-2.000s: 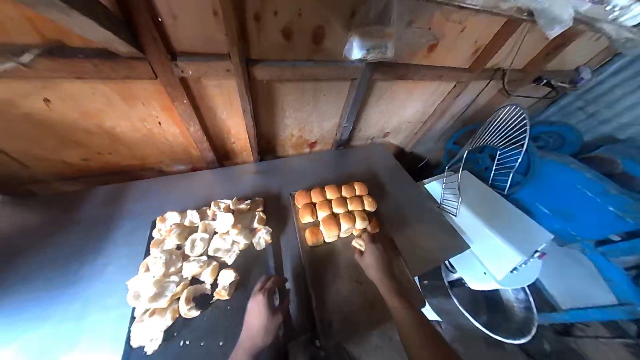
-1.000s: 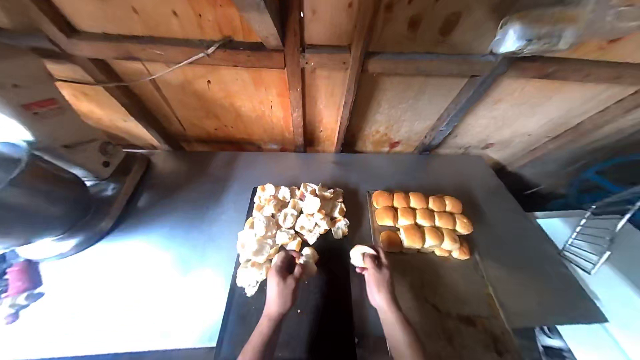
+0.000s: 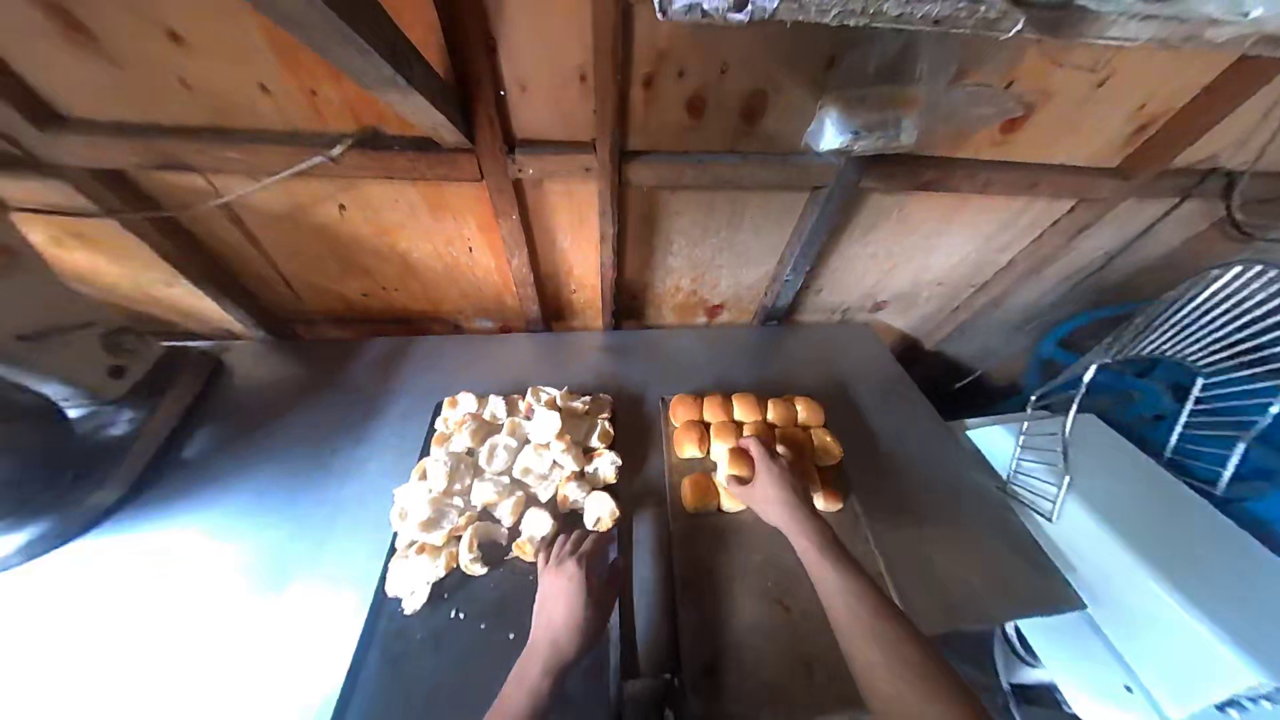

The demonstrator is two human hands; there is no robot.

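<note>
My right hand (image 3: 775, 487) grips a golden bread roll (image 3: 736, 464) at the near side of a block of whole rolls (image 3: 716, 408) on the right baking tray (image 3: 760, 610). My left hand (image 3: 575, 585) rests over the right edge of the dark left tray (image 3: 455, 650), its fingertips by the nearest torn pieces. Whether it holds anything is hidden. Torn, hollowed bread pieces (image 3: 500, 455) with pale insides are heaped on the far part of that tray.
Both trays lie side by side on a metal table (image 3: 640, 360) against a wooden wall. A dark machine base (image 3: 150, 430) stands at the left. On the right are a wire guard (image 3: 1200, 370) and a white surface (image 3: 1150, 540). A plastic bag (image 3: 865, 125) hangs above.
My right hand has moved from between the trays to the whole rolls, and the pale piece it held a second ago is out of it. The view has swung.
</note>
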